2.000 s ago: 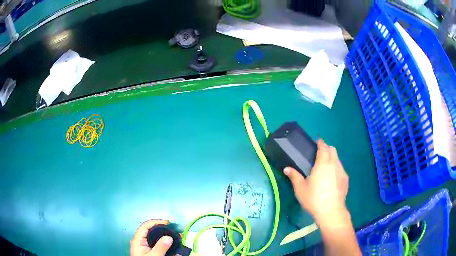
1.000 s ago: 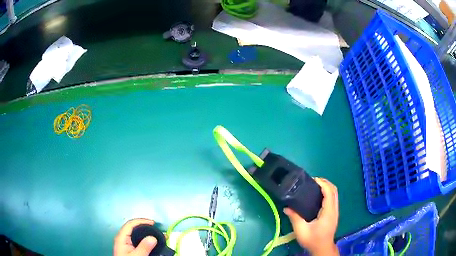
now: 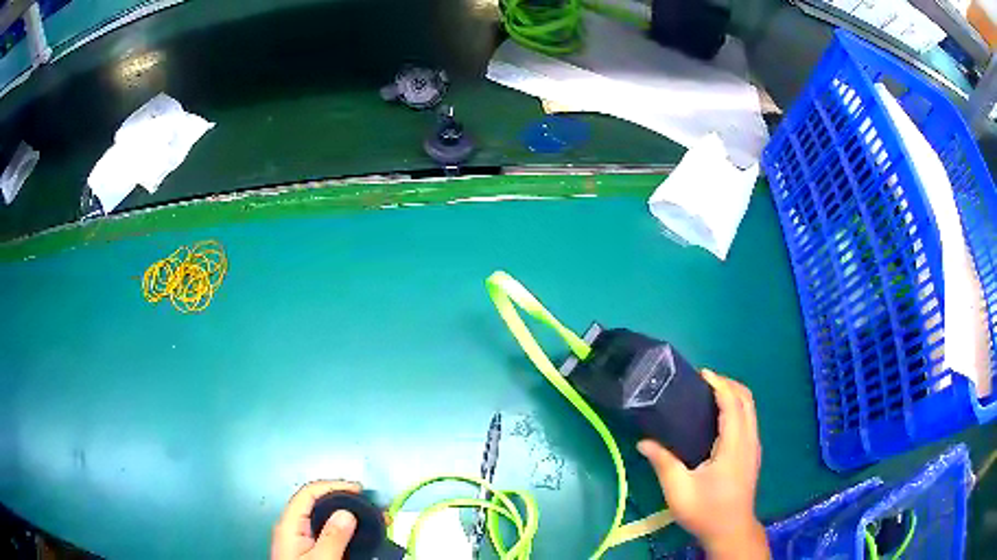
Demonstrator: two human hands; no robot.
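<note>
My right hand (image 3: 716, 465) grips a black box (image 3: 656, 399) by its near right side, tilted so that a face with a clear angular patch shows. A green cord (image 3: 569, 396) leaves its far left end, loops on the mat and coils near the bottom edge. My left hand (image 3: 312, 523) holds a round black head (image 3: 348, 525) at the bottom edge, thumb on top; the hand is partly cut off. A pen (image 3: 490, 451) and a white paper (image 3: 440, 536) lie at the coil.
Yellow rubber bands (image 3: 186, 276) lie on the left of the mat. A blue crate (image 3: 875, 263) stands at the right. Crumpled white wrapping (image 3: 708, 197) lies beside it. Beyond the mat's edge are small dark round parts (image 3: 448, 142), another green coil (image 3: 541, 24) and a black box (image 3: 691, 24).
My right hand has lifted and turned the black box, moving it nearer to me and showing another face. The cord's far loop has shifted nearer and left. My left hand keeps the black head.
</note>
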